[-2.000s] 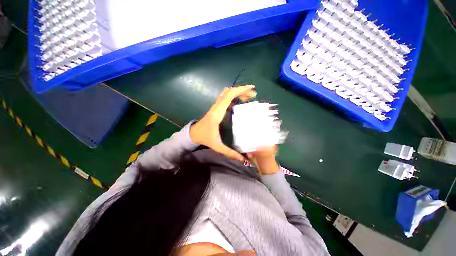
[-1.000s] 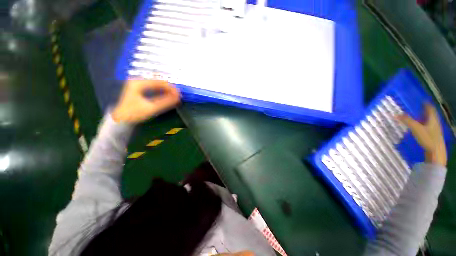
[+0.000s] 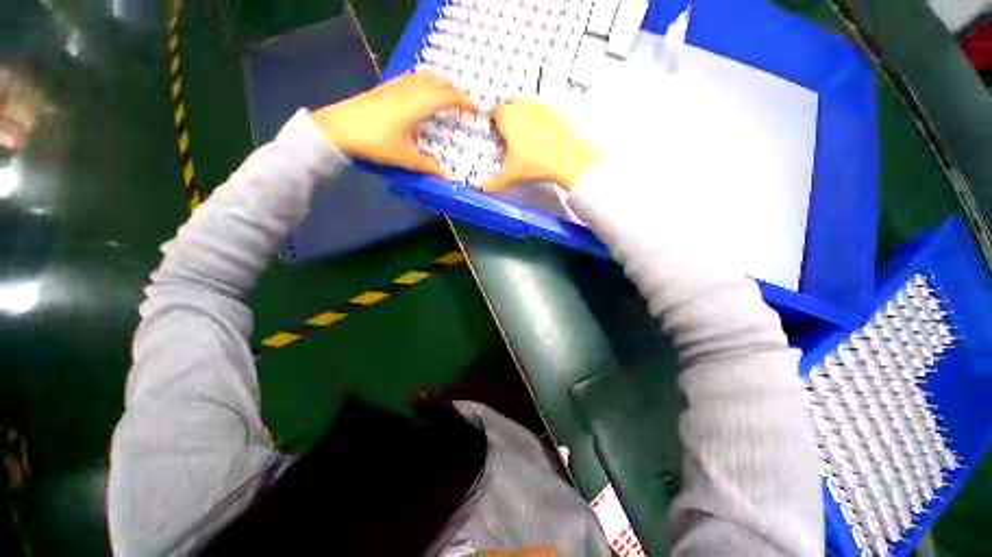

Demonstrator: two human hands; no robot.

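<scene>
My left hand [image 3: 392, 118] and my right hand [image 3: 541, 145] are at the near left part of the large blue tray [image 3: 468, 209]. Their fingers and thumbs curve around a block of white power adapters [image 3: 461, 144] from both sides, pins up. More upright adapters [image 3: 495, 49] stand in rows just beyond the hands. A few white adapters [image 3: 627, 27] lie on their sides to the right of the rows, by the white liner sheet [image 3: 729, 163]. The outer fingertips are partly hidden.
The smaller blue tray [image 3: 963, 261], with rows of upright adapters [image 3: 887, 408], is at the lower right, beyond my right sleeve. A red-dotted label sheet [image 3: 616, 522] lies at the table edge near my body. A grey-blue panel [image 3: 326, 207] is below the large tray's left side.
The view has shifted. My right hand has moved from the smaller tray to the large one. My left hand has moved from the large tray's rim onto the adapter block.
</scene>
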